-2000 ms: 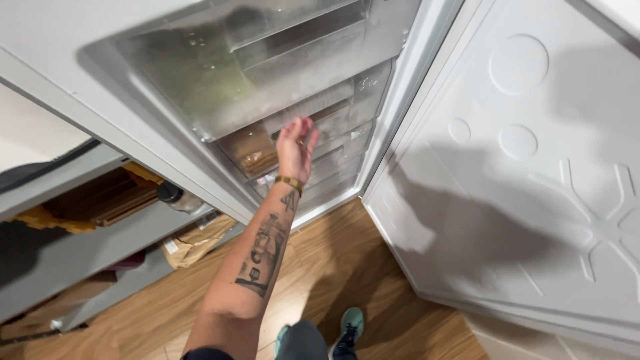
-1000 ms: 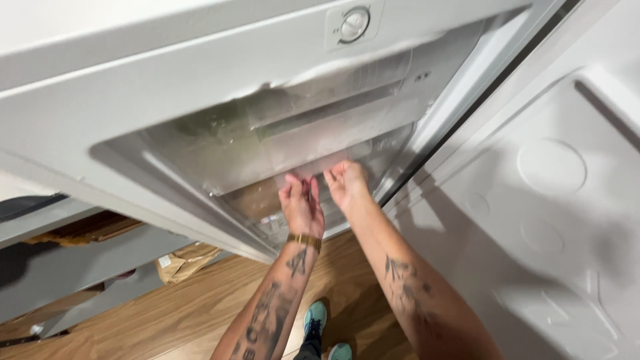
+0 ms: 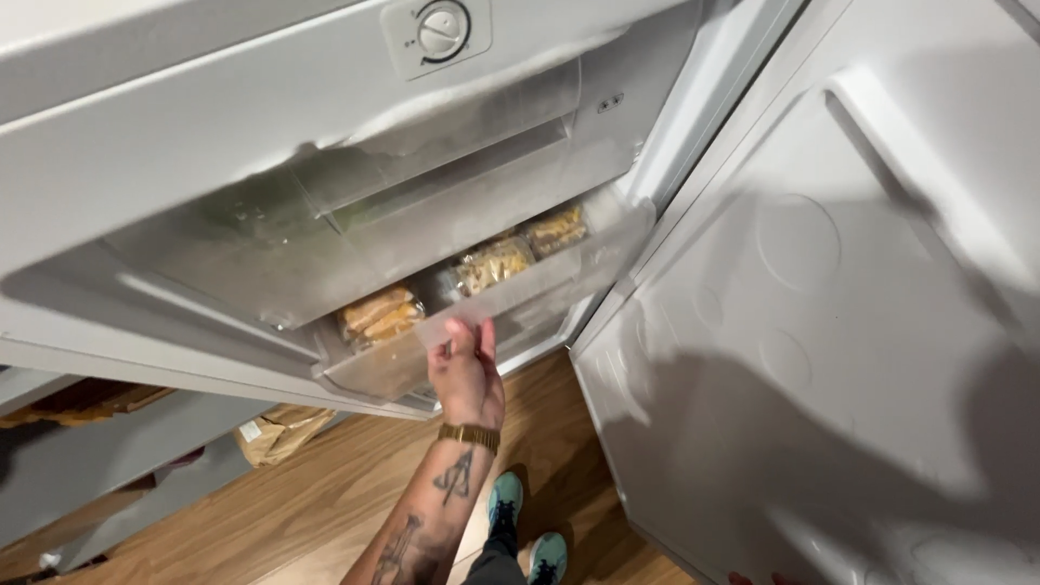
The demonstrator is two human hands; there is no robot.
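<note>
My left hand (image 3: 467, 375), with a gold-coloured band at the wrist, grips the front edge of a clear plastic freezer drawer (image 3: 601, 248). The drawer is pulled partly out. In it lie clear-wrapped orange-brown food pieces (image 3: 380, 315) on the left, a clear bag of pale yellowish food (image 3: 493, 265) in the middle and another wrapped pack (image 3: 557, 230) on the right. Above it a frosted upper drawer (image 3: 455, 219) stays in, with something green dimly visible inside. Only fingertips of my right hand (image 3: 762, 578) show at the bottom edge, by the door; the rest is out of view.
The white freezer door (image 3: 731, 309) stands wide open on the right. A control dial (image 3: 443, 31) is on the freezer's top front, with frost below it. Grey shelving (image 3: 122, 455) and a brown paper bag (image 3: 280, 432) are at lower left. My feet stand on the wood floor (image 3: 325, 520).
The drawer below the frosted one has come partly out, and wrapped food shows in it. My right hand has left the drawer front and moved down to the lower edge of the view.
</note>
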